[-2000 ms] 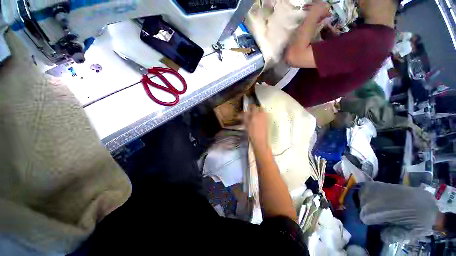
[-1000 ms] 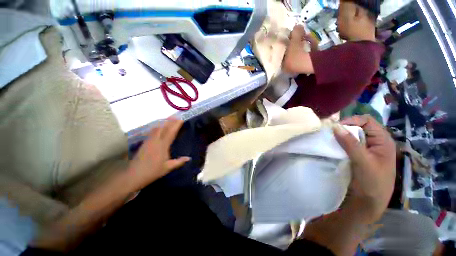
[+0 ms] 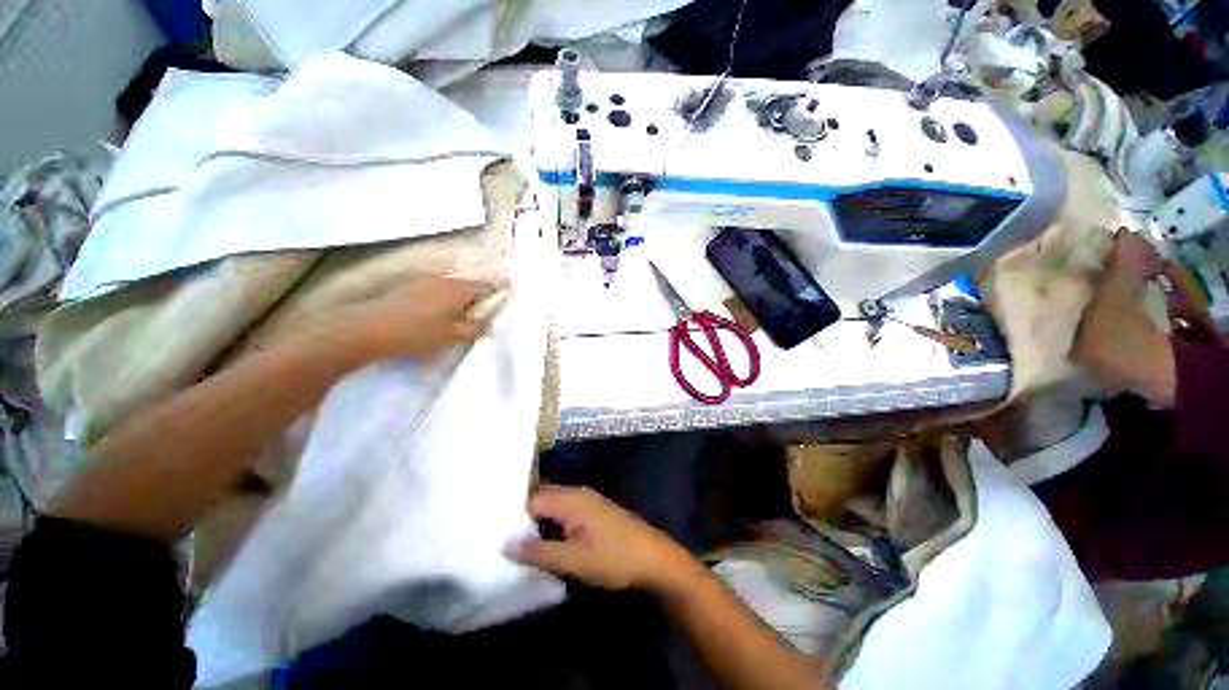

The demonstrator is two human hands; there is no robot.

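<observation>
A white-backed garment panel with a beige edge hangs over the table's front, left of the needle area. My left hand lies on the fabric near its upper part; the fingertips are blurred at a beige fold. My right hand pinches the panel's lower right edge, below the table's front edge. More white and beige panels lie to the left. The white sewing machine stands behind, its presser foot area just right of the fabric edge.
Red-handled scissors and a black smartphone lie on the table right of the needle. The table's front edge carries a scale. White and beige pieces are heaped at the lower right. Another person's arm is at the right.
The view has swung left. My right hand has gone from a raised piece at the right to the white panel's lower edge. My left hand now lies on the fabric.
</observation>
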